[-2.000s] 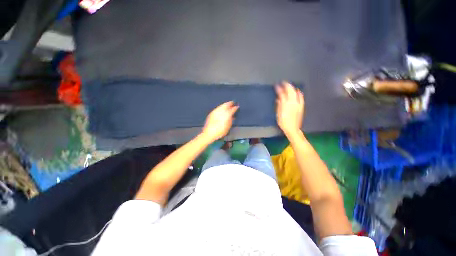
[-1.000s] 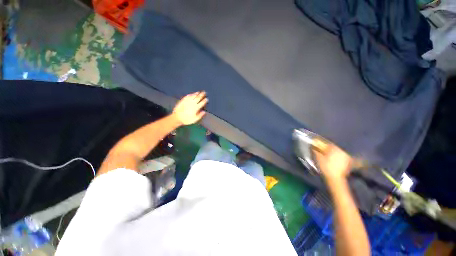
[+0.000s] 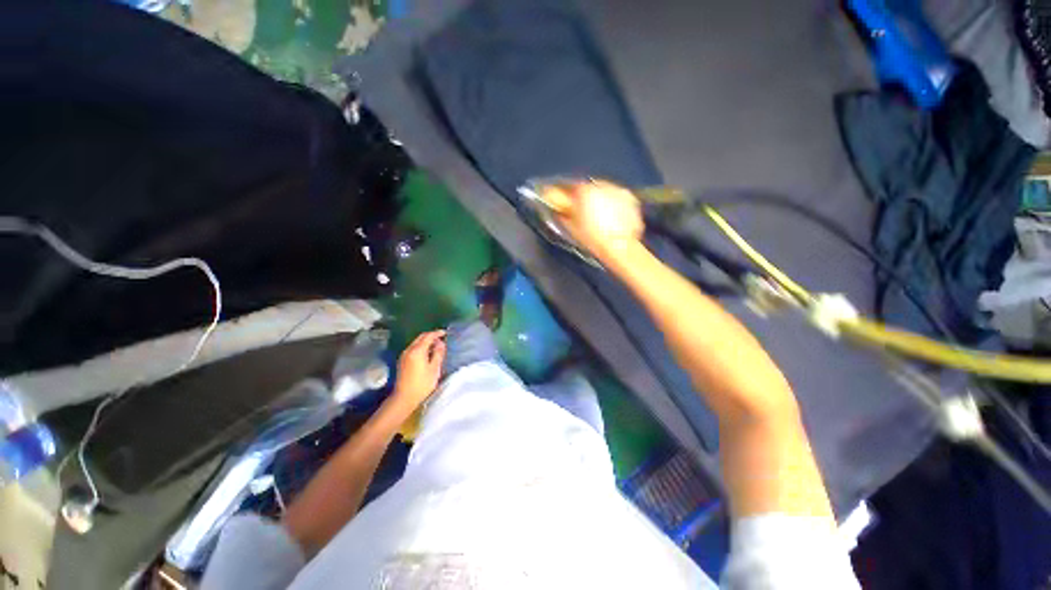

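Observation:
Dark blue-grey trousers (image 3: 524,98) lie flat in a long strip along the near edge of the grey-covered pressing table (image 3: 738,104). My right hand (image 3: 605,213) grips the handle of the steam iron (image 3: 553,213), which is on the trousers near the table's edge. The iron is blurred and partly hidden by my hand. My left hand (image 3: 422,367) is off the table, low beside my leg, with its fingers bent; I see nothing in it.
A yellow hose (image 3: 922,346) and dark cables run from the iron to the right. A crumpled dark garment (image 3: 945,207) lies at the table's far side, near a blue item (image 3: 905,52). Black cloth (image 3: 173,150) and a white cable (image 3: 138,271) are at the left. A blue crate (image 3: 674,501) is below.
The view has turned to the right. My right hand has slid the iron along the trousers, away from their near end. My left hand has left the trousers and dropped beside my leg.

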